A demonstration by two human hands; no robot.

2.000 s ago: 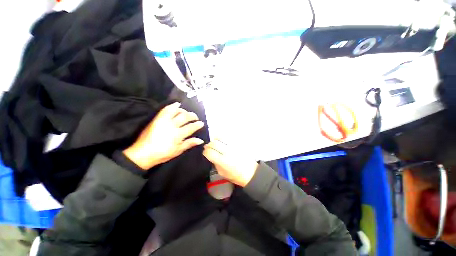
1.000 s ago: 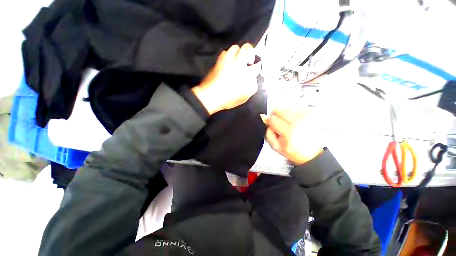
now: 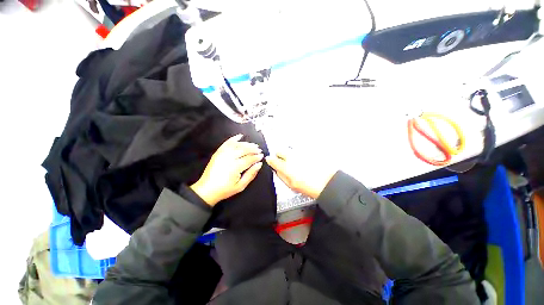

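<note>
The black garment (image 3: 137, 137) lies heaped left of the needle, with part of it hanging over the front edge of the table. The presser foot and needle (image 3: 255, 113) stand at the garment's right edge. My left hand (image 3: 229, 170) lies on the garment below the needle, its fingertips at the garment edge (image 3: 266, 156). My right hand (image 3: 293, 173) meets it there, thumb and finger closed on that edge. The fingertips of both hands nearly touch. The cloth under my left palm is hidden.
Scissors (image 3: 438, 140) with red and orange-yellow handles lie right of my hands. Thread snips (image 3: 353, 83) lie under the machine's control panel (image 3: 450, 41). A black cord (image 3: 486, 125) lies at the far right. Blue crates (image 3: 74, 253) stand below the table on both sides, with olive cloth (image 3: 48, 277) at lower left.
The view has swung back from a closer, turned one. Both hands are now just below the needle at the garment edge; my right thumb and finger, parted from the cloth one second ago, now meet it.
</note>
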